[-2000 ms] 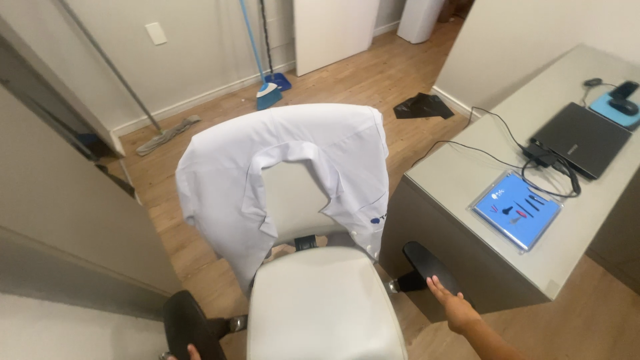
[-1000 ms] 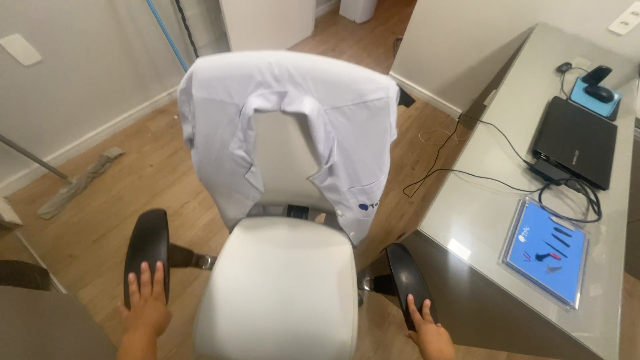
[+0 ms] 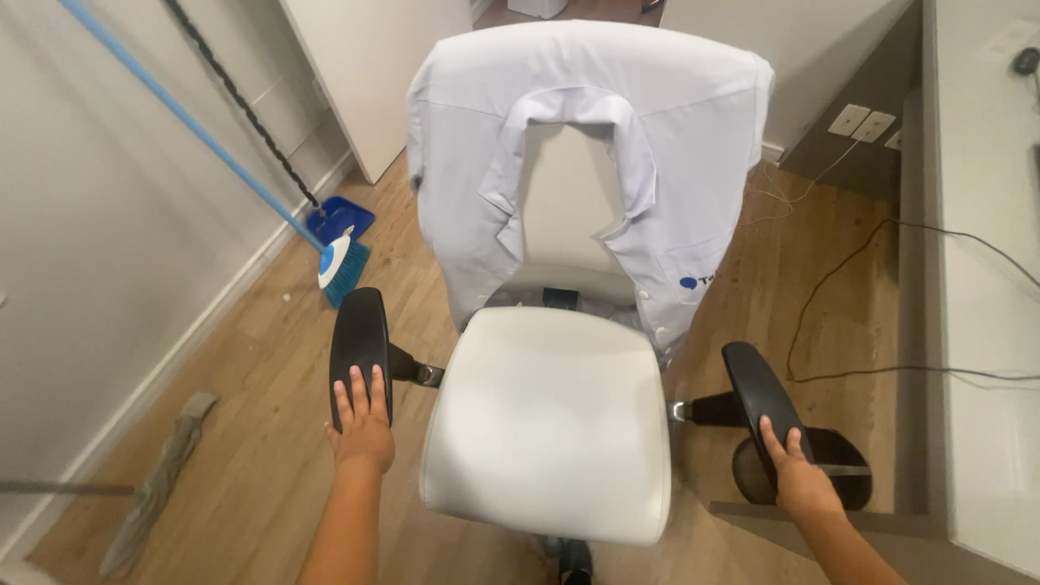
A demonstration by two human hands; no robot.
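Note:
An office chair with a white padded seat (image 3: 552,422) faces me, and a white coat (image 3: 699,154) with buttons and a blue logo is draped over its backrest (image 3: 569,203). My left hand (image 3: 363,426) lies on the black left armrest (image 3: 357,333), its fingers spread over the pad. On the right, my right hand (image 3: 795,471) rests on the other black armrest (image 3: 760,382), with two fingers visible on top and the thumb hidden. Neither hand's underside shows.
A blue broom (image 3: 345,268) and a blue dustpan (image 3: 345,218) stand by the left wall. A floor mop with a grey cloth (image 3: 162,487) lies lower left. At right are a desk (image 3: 983,325), a dark cable (image 3: 845,280) hanging to the floor and a round black object (image 3: 845,471).
The chair has moved farther past the desk's near end, both hands staying at its armrests. My left hand, barely in view at first, now lies fully on the armrest. The view has shifted.

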